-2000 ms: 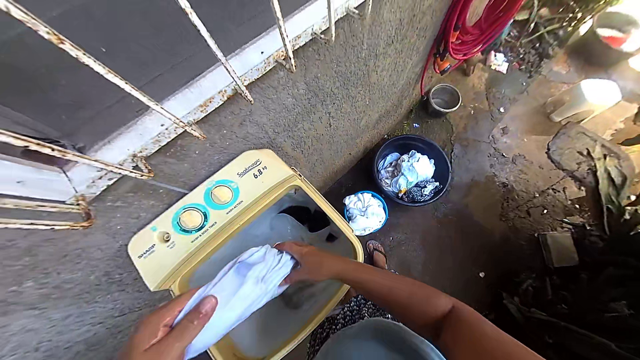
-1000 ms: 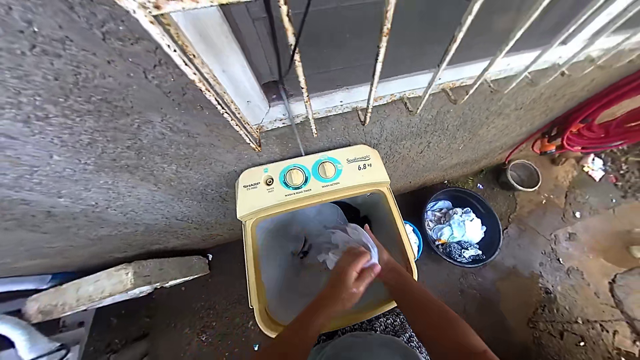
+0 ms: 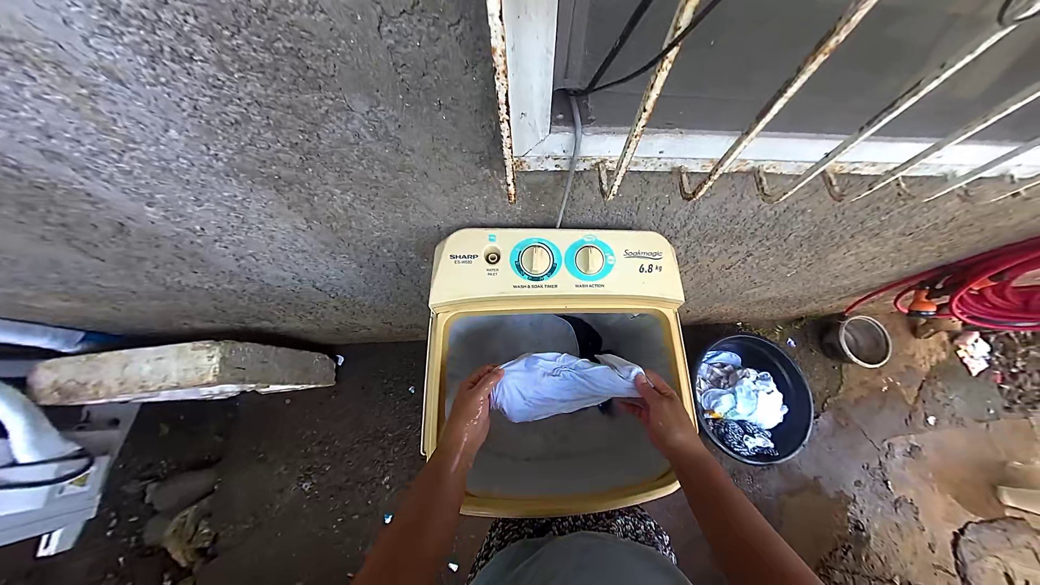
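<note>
A wet white cloth garment (image 3: 561,387) is stretched sideways between my two hands, above the tub of a cream Sharp washing machine (image 3: 552,294). My left hand (image 3: 471,406) grips its left end, and my right hand (image 3: 662,410) has hold of the right end. Cloudy grey water (image 3: 552,459) fills the tub below, with a dark cloth (image 3: 583,335) showing near the back. Part of the tub is hidden by the garment. Two dials (image 3: 562,260) sit on the machine's panel.
Right of the machine stands a black basin (image 3: 800,406) of wet laundry, with a small grey pot (image 3: 864,341) and coiled red hose (image 3: 995,292) beyond. A rough wall (image 3: 325,179) and rusty window bars (image 3: 780,97) rise behind. A concrete slab (image 3: 187,372) lies at the left.
The white garment, bunched in my hands over the tub one second ago, is now spread lengthwise between them, my hands farther apart. The view has swung to the left.
</note>
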